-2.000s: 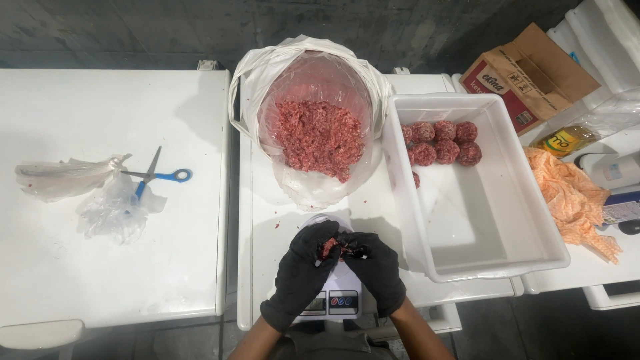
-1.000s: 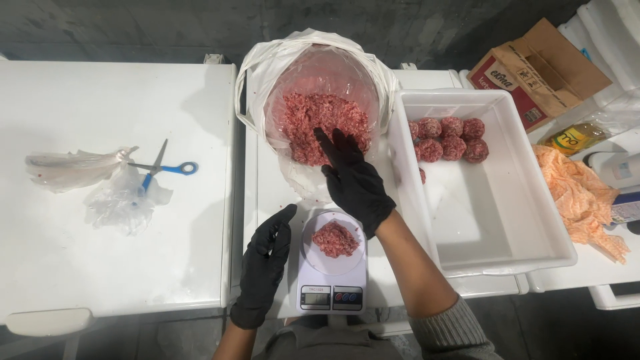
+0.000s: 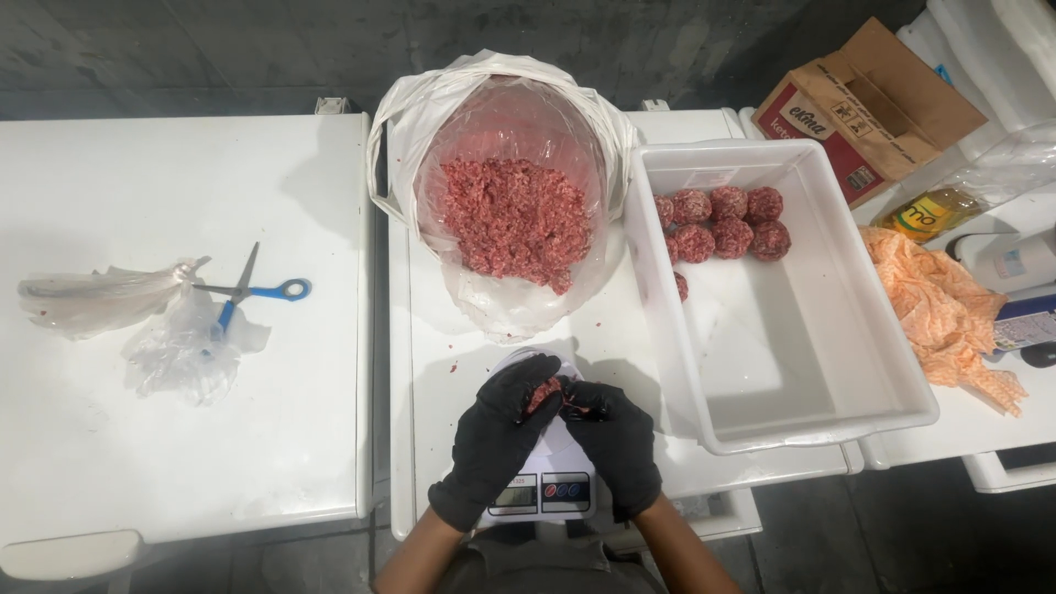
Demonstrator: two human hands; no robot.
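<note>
Above a white digital kitchen scale (image 3: 528,517), my black-gloved left hand (image 3: 503,429) is closed around a lump of ground meat (image 3: 544,395). My right hand (image 3: 609,437), gloved in black too, meets it from the right, its fingertips pinching a small bit of meat. Both hands cover most of the scale's plate. Beyond them lies a large open plastic bag (image 3: 495,305) holding loose ground meat (image 3: 520,219). To the right, a white plastic tub (image 3: 879,363) holds several meatballs (image 3: 732,238) towards its far left corner.
Blue-handled scissors (image 3: 239,293) lie open on the left table beside crumpled clear plastic (image 3: 181,355). Right of the tub are a cardboard box (image 3: 866,115), a bottle of yellow oil (image 3: 928,210) and an orange patterned cloth (image 3: 940,305). A gap separates the left and middle tables.
One second ago the meat lay on the scale and my right hand was at the bag. Now both hands are together over the scale, with meat between them.
</note>
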